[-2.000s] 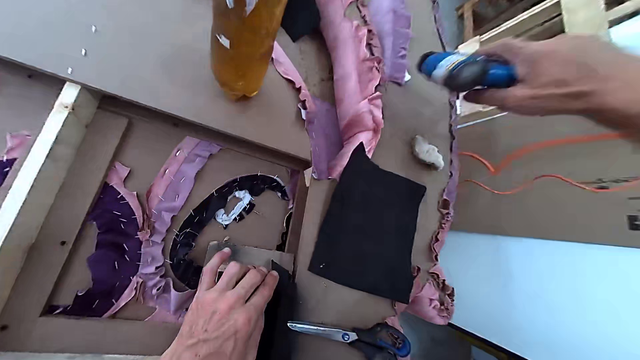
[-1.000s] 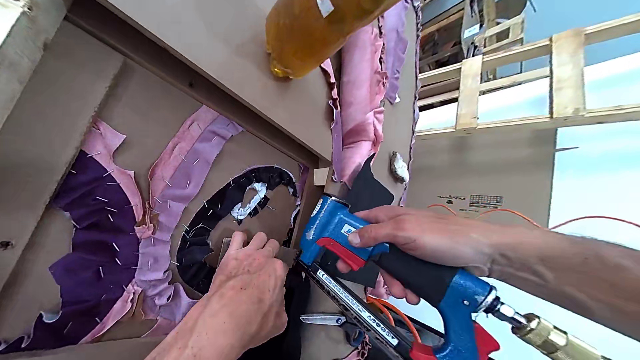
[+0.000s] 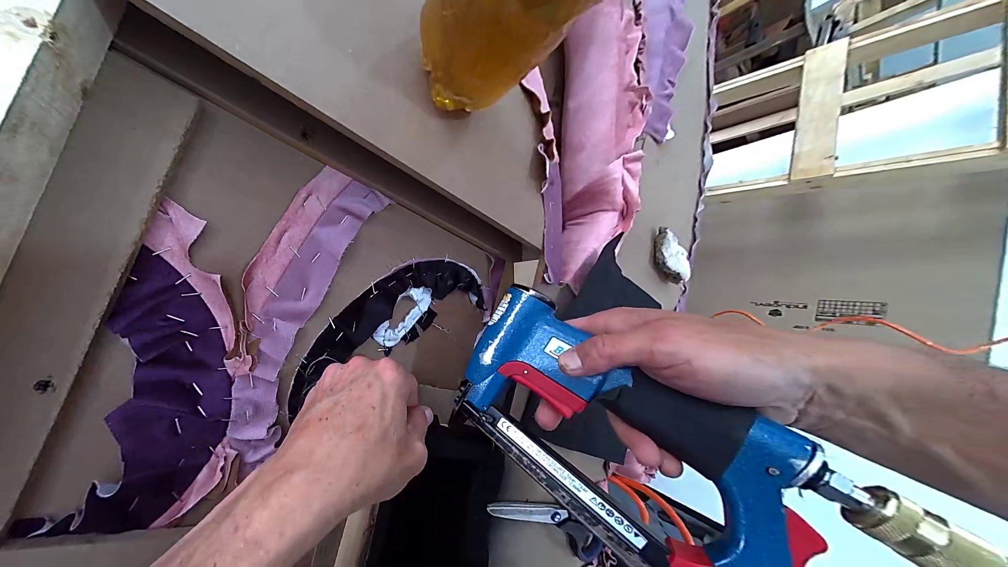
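Observation:
My right hand [image 3: 654, 362] is wrapped round the black grip of a blue pneumatic staple gun [image 3: 524, 339] with a red trigger. The gun's nose points down at a strip of black fabric [image 3: 441, 472] on a wooden frame edge. Close to the nose, my left hand [image 3: 362, 417] has its fingers curled in over the fabric; what they pinch is hidden. Left of it, dark purple fabric [image 3: 173, 378] and lilac and pink strips [image 3: 295, 276] are stapled to brown board. A curved black strip [image 3: 346, 319] arcs round a white-edged hole.
An amber plastic bottle [image 3: 480, 47] stands on the board at the top. Scissors [image 3: 531, 512] lie below the gun. Pink fabric [image 3: 598, 142], a black cloth piece [image 3: 606, 283] and a whitish lump [image 3: 671, 256] lie on the right. An orange hose [image 3: 906, 331] runs at the right.
Two seconds ago my right hand held the staple gun, blurred, at the upper right; it has come down beside my left hand. My left hand was flat and is now curled.

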